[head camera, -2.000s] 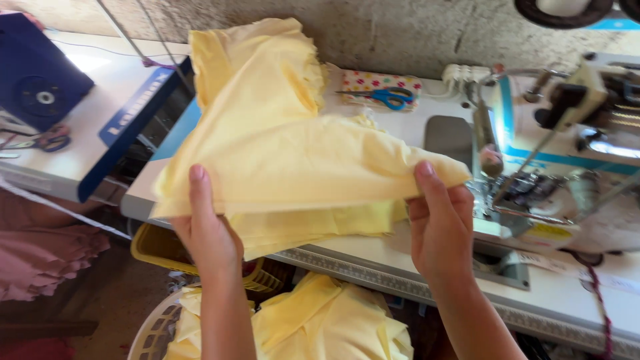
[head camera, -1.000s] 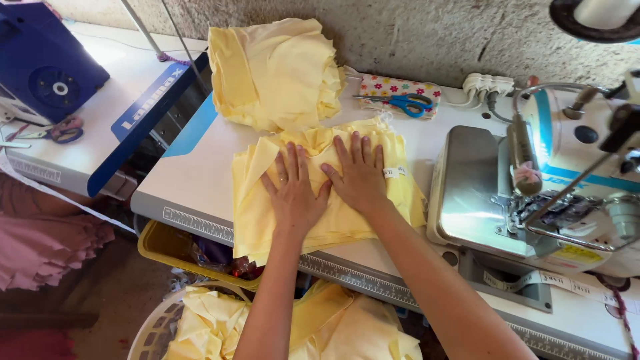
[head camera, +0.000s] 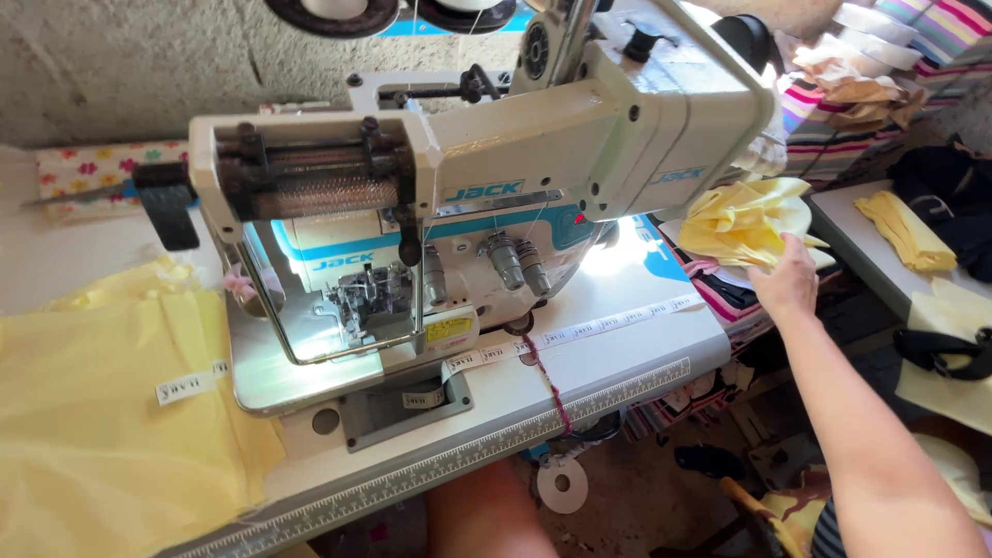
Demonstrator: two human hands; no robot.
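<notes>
At the right, beyond the machine table's end, my right hand (head camera: 784, 280) has its fingers on a bunched yellow fabric piece (head camera: 736, 221), which lies on a stack of folded cloth. My left hand is out of view. Yellow fabric pieces (head camera: 116, 418) lie flat at the table's left, with a small printed label (head camera: 186, 387) on them. A Jack overlock sewing machine (head camera: 511, 155) stands in the middle, its lamp lit. A strip of printed label tape (head camera: 573, 333) runs along the table in front of it.
Scissors, partly hidden, lie on a flowered cloth (head camera: 101, 167) behind the machine's left side. A ruler tape (head camera: 496, 442) lines the table's front edge. Striped cloth (head camera: 876, 116) and a side table (head camera: 860, 225) with folded yellow fabric (head camera: 907, 232) stand at the right.
The view has swung far to the right. My right hand has left the yellow stack on the table and is now at the bunched yellow piece; my left hand has gone out of view.
</notes>
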